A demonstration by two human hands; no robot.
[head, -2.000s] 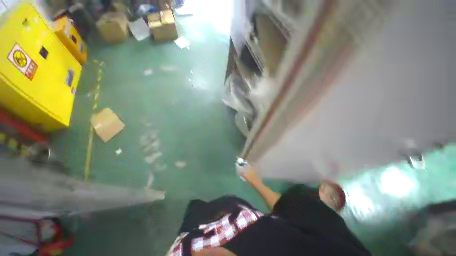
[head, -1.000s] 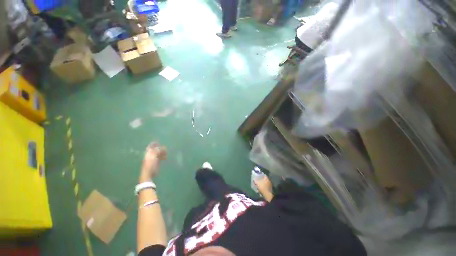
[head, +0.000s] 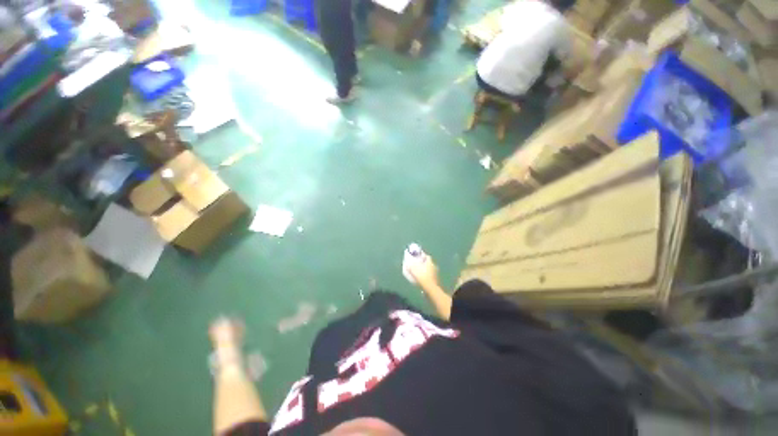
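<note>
My right hand (head: 424, 271) is in front of my body, right of the middle, closed around a small white bottle (head: 412, 255) with a shiny round top. The bottle is upright and partly hidden by the fingers. My left hand (head: 227, 330) hangs out to the lower left over the green floor. It is small and blurred, and its fingers cannot be made out. Nothing shows in it.
Flattened cartons (head: 571, 238) lean close on my right. An open carton (head: 192, 204), a paper sheet (head: 271, 220) and a box (head: 55, 277) lie on the left. A person (head: 522, 47) sits on a stool ahead right; another stands ahead. A blue crate (head: 678, 106) is at right.
The view has moved forward past the yellow cabinet and the plastic-covered stack. Cartons, a seated person and a blue crate have come into view. The bottle remains in my right hand.
</note>
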